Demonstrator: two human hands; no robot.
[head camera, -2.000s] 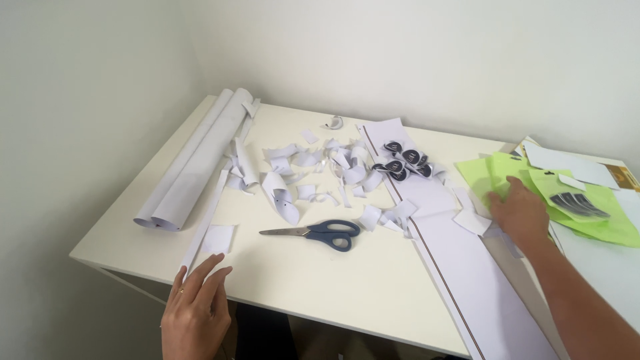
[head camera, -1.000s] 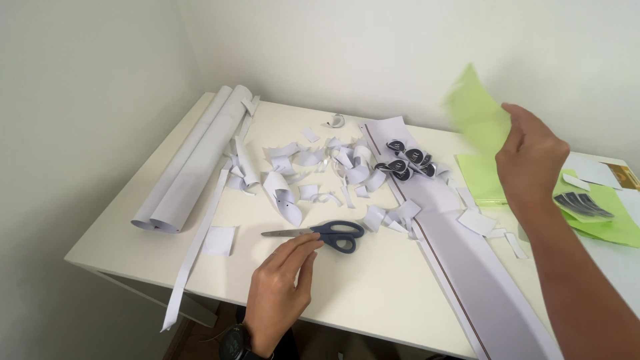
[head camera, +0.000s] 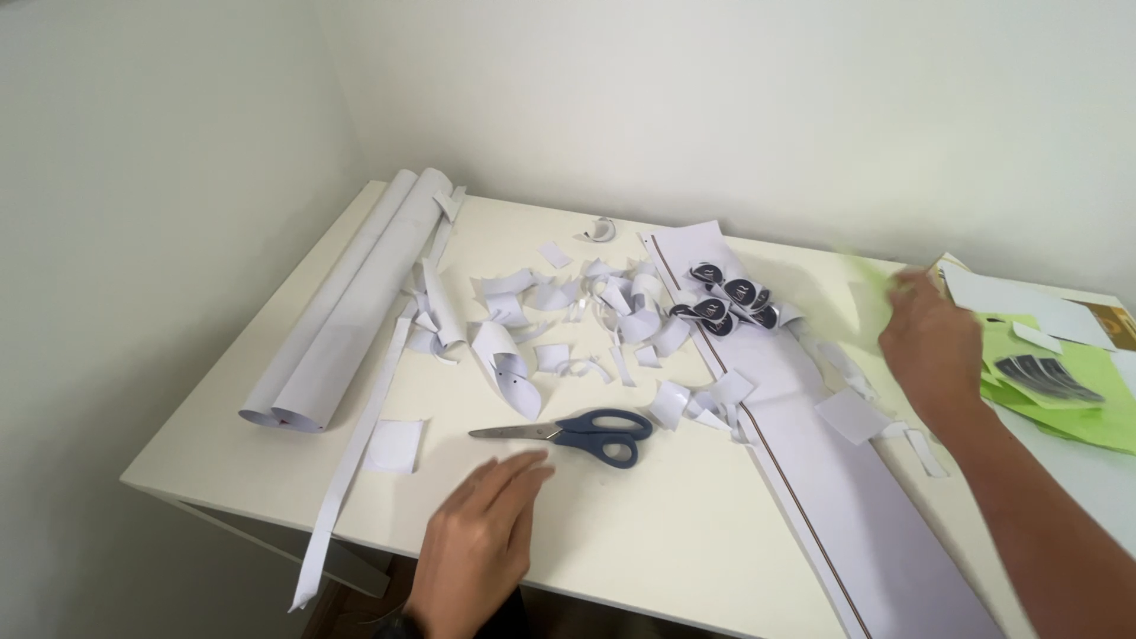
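Note:
My right hand (head camera: 932, 342) is raised over the right part of the table, blurred, with a blurred light green sheet (head camera: 865, 271) at its fingertips. My left hand (head camera: 484, 532) is near the table's front edge with nothing in it, its fingers slightly bent and pointing at the scissors. Just beyond it lie scissors with blue handles (head camera: 577, 433), blades to the left. Many curled white paper scraps (head camera: 621, 302) lie mid-table. Round dark stickers or labels (head camera: 728, 297) rest on a long white paper strip (head camera: 816, 444) with a brown line. A small white paper square (head camera: 395, 445) lies left of the scissors.
Two rolls of white paper (head camera: 355, 302) lie at the left, beside a narrow paper strip (head camera: 351, 461) hanging over the front edge. At the right are green paper (head camera: 1074, 364), curved dark cutouts (head camera: 1047, 377) and white sheets (head camera: 1021, 302). Walls stand behind and left.
My right hand took hold of a green sheet from the right side and lifted it; the hand is now lower and blurred. My left hand has moved right, from beside the paper square to near the scissors.

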